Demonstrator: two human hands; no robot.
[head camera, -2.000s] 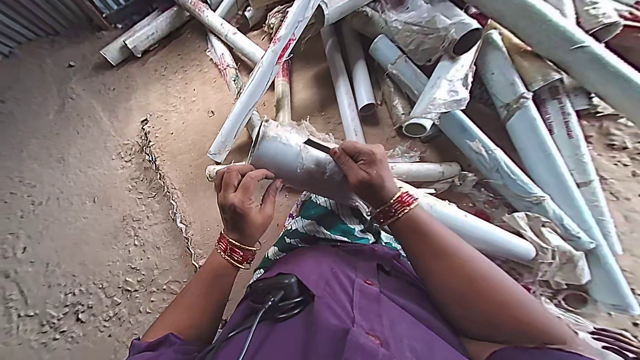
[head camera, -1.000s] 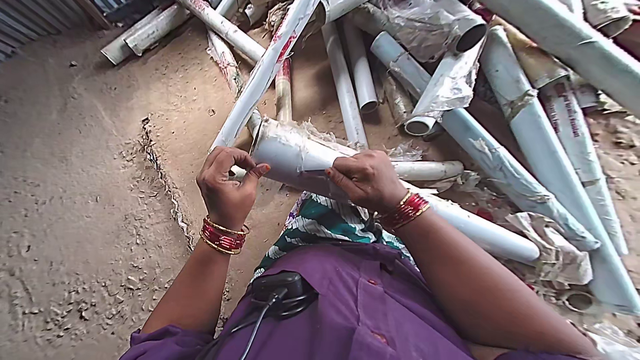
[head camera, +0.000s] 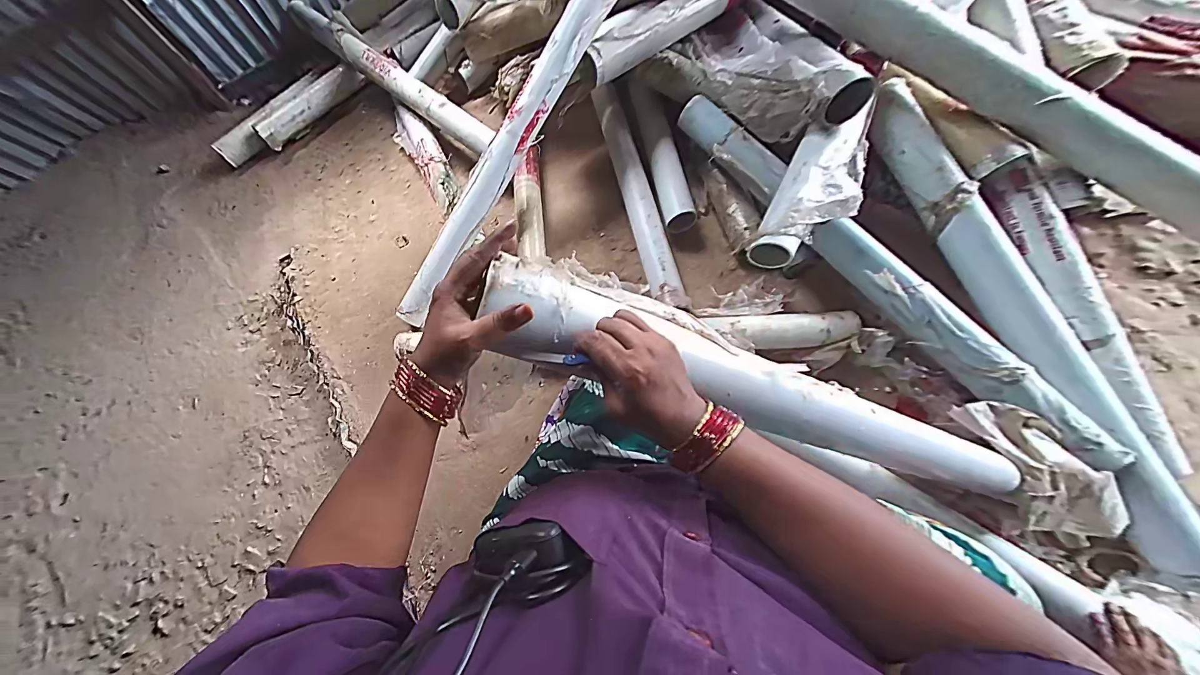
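A thick white plastic pipe (head camera: 797, 398) lies slantwise before my lap, with torn plastic film (head camera: 609, 281) along its upper side. My left hand (head camera: 469, 314) rests against the pipe's left end, thumb and fingers spread around its rim. My right hand (head camera: 642, 375) is curled at the near side of the pipe, closed on a small tool (head camera: 575, 359) of which a blue part and a thin blade-like edge show; the rest is hidden by the fingers.
Many pipes, some in torn film, lie heaped ahead and to the right. One long narrow pipe (head camera: 511, 159) slants just beyond my left hand. A corrugated metal wall (head camera: 84, 84) stands at the upper left above bare earth (head camera: 169, 375). A foot (head camera: 1134, 642) shows at the lower right.
My left hand has gone from pinching at the pipe's end to lying spread against it. My right hand, with the tool, has moved from the pipe's top to its near side.
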